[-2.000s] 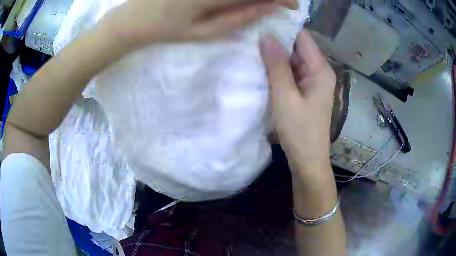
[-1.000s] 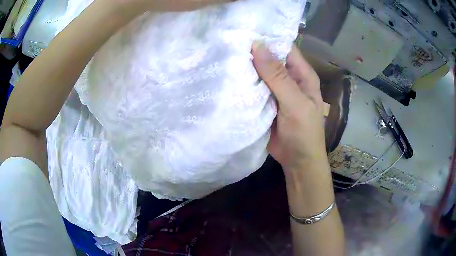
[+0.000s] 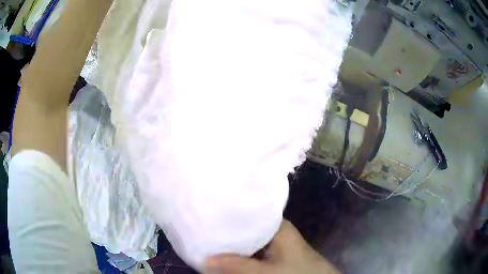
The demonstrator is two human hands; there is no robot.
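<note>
A white garment piece (image 3: pixel 235 123) hangs large and overexposed across the middle of the view, with a frilly raw edge on its right side. My right hand (image 3: pixel 273 254) pinches its lower rim at the bottom centre, thumb and fingers on the cloth. My left forearm runs up the left side, with a pale sleeve; my left hand is beyond the top edge or behind the cloth and does not show. The needle area is not visible behind the cloth.
The pale machine body (image 3: pixel 404 53) stands upper right. Black-handled snips (image 3: pixel 429 140) lie on the machine table (image 3: pixel 465 134), with white threads trailing left. A crumpled white pile (image 3: pixel 115 198) hangs at left over something blue. A dark red apron shows at the bottom.
My right hand has moved down from the cloth's upper right edge to its lower rim. The cloth now hangs lower and longer, and its frilly edge shows. More of the machine bed is uncovered.
</note>
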